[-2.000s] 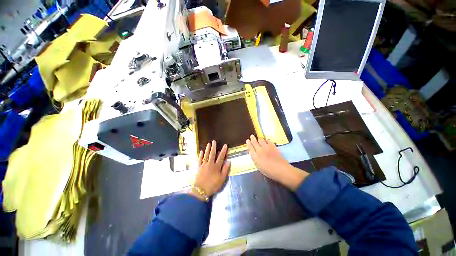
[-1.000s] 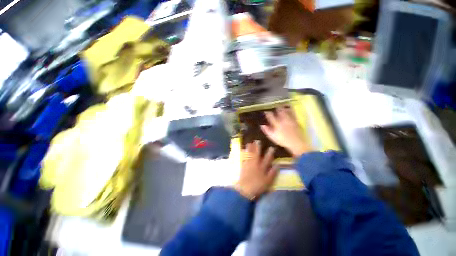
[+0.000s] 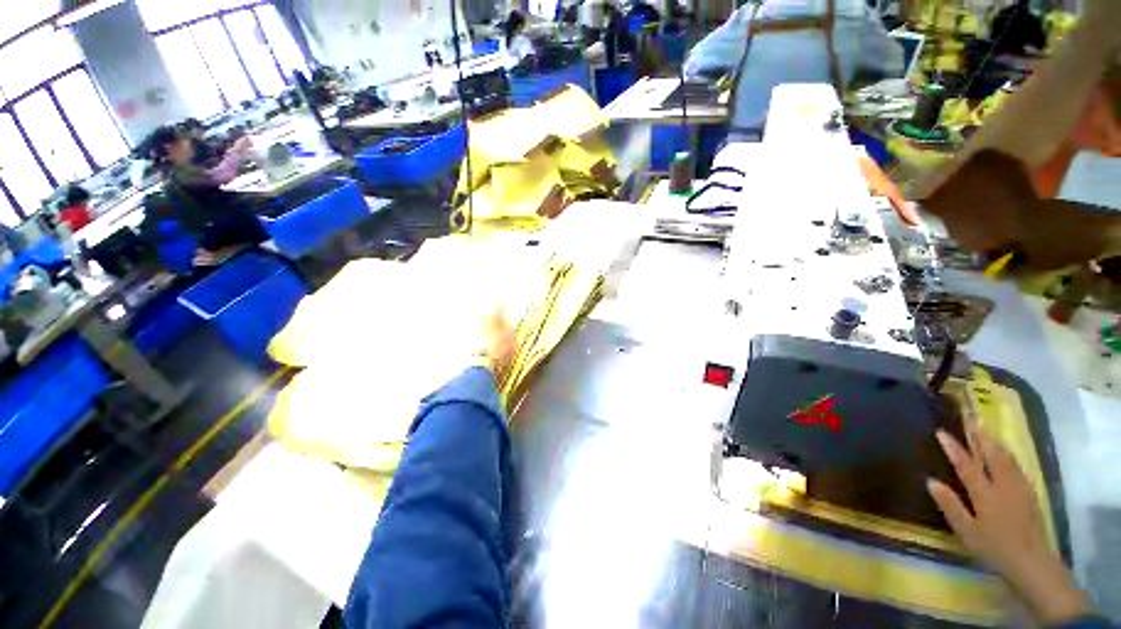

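Observation:
My left hand (image 3: 502,345) reaches to the right edge of the stack of yellow panels (image 3: 357,326). It is small and washed out, and whether its fingers grip a panel cannot be told. My right hand (image 3: 991,494) is open with fingers spread over the brown patch (image 3: 879,483) and the yellow frame's right part. The brown patch lies inside the yellow frame (image 3: 848,568), partly hidden by the sewing head's dark cover (image 3: 836,412).
The white machine arm (image 3: 805,234) stands right of centre. Crumpled yellow pieces (image 3: 535,160) lie behind the stack. The shiny bed plate (image 3: 602,455) lies between stack and head. Blue bins (image 3: 246,295) and seated people are at left. A large brown piece (image 3: 1002,215) is at upper right.
The view has swung left. My left hand has moved from the brown patch to the yellow stack. My right hand stays over the patch, nearer the frame's right side.

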